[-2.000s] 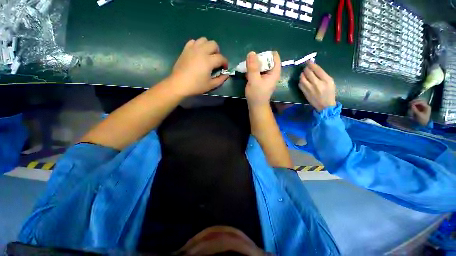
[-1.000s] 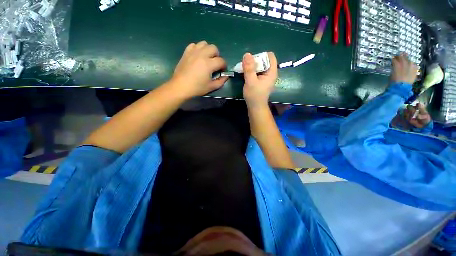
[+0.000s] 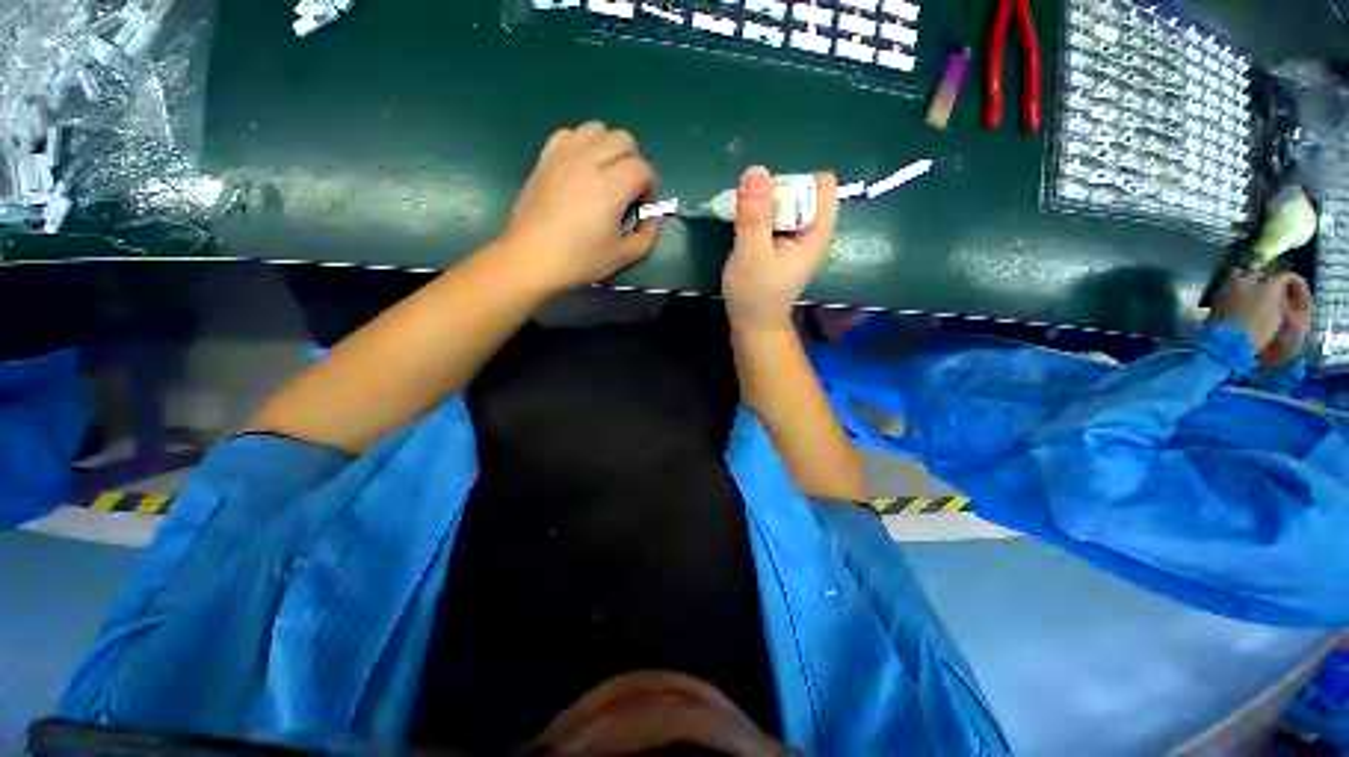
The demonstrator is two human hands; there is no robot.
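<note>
My left hand (image 3: 585,207) holds a small white plastic housing (image 3: 660,210) in its fingertips above the green mat. My right hand (image 3: 777,255) grips a white glue bottle (image 3: 795,203) lying sideways, its narrow nozzle pointing left at the housing. The nozzle tip is close to the housing; I cannot tell whether they touch. White housings (image 3: 898,179) lie in a short slanting line on the mat, just right of the bottle.
A parts tray (image 3: 769,33) is at the top centre, a second parts tray (image 3: 1154,126) at right. Red-handled pliers (image 3: 1013,67) and a purple-orange stick (image 3: 948,89) lie between. A plastic bag of housings (image 3: 104,111) is at left. A neighbour's hands (image 3: 1265,308) hold a pale-headed bottle (image 3: 1286,226).
My right hand and the bottle have shifted slightly right, away from the housing. The neighbour's hand has moved from the line of housings, past the right tray, to the pale-headed bottle.
</note>
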